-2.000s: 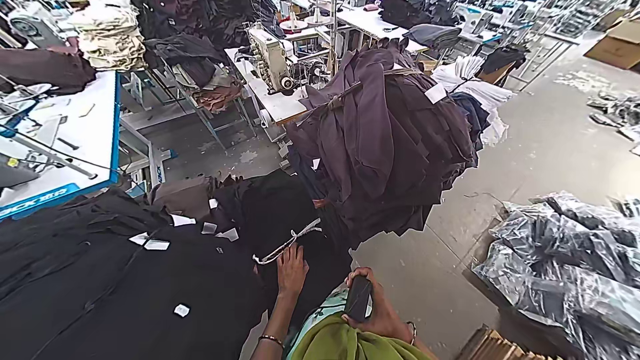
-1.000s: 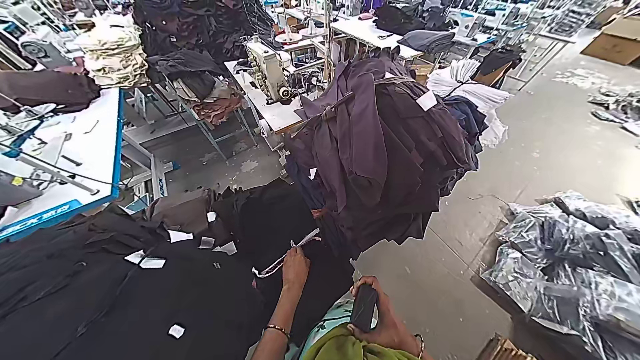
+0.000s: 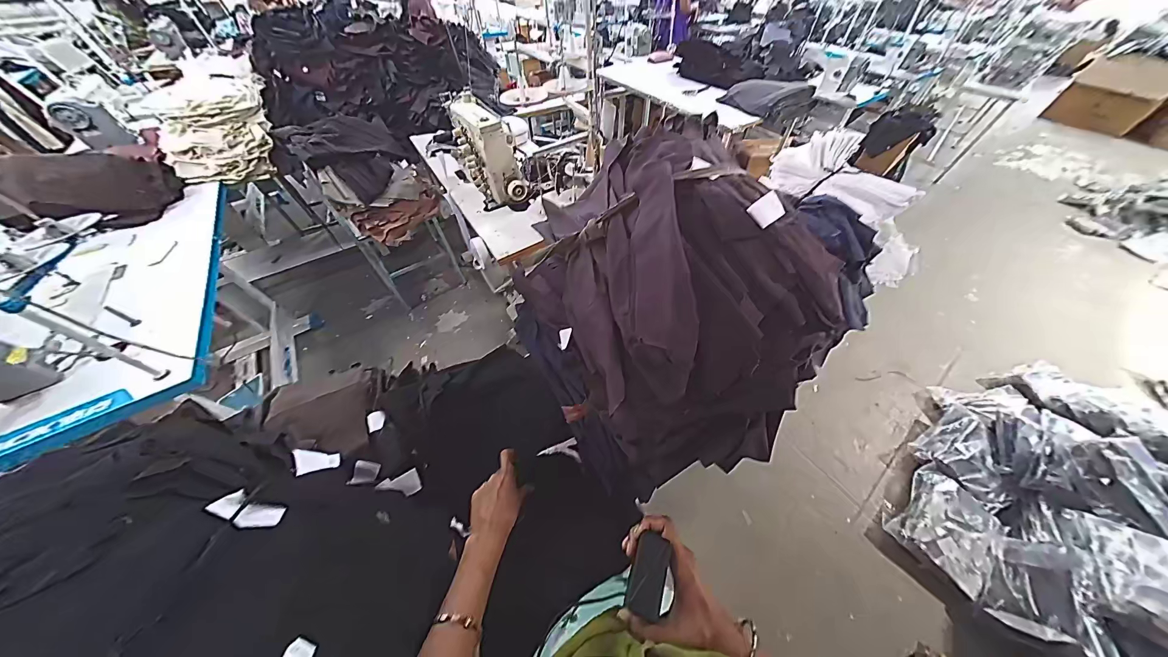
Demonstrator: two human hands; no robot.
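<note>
My left hand (image 3: 497, 497) rests on black fabric (image 3: 474, 401), its fingers bent at the cloth; a small bit of white strip (image 3: 558, 448) shows just beyond the fingertips. Whether the fingers grip the cloth is hard to tell. At the lower middle my right hand (image 3: 680, 584) is closed around a dark rectangular handheld object (image 3: 649, 575), in front of green cloth. Directly ahead stands a large tied bundle of dark purple-brown fabric pieces (image 3: 693, 301). White paper slips (image 3: 259, 516) lie on the black cloth to the left.
A white worktable with a blue edge (image 3: 212, 274) stands left. Behind the bundle is an industrial sewing machine (image 3: 488, 151). Plastic-wrapped packs (image 3: 1013, 520) sit on the floor at right, and cardboard boxes (image 3: 1118, 96) at far right. A stack of cream cloth (image 3: 214, 119) stands upper left.
The white strip stretched across the black fabric by my left hand is now mostly out of sight. My right hand still holds the dark object.
</note>
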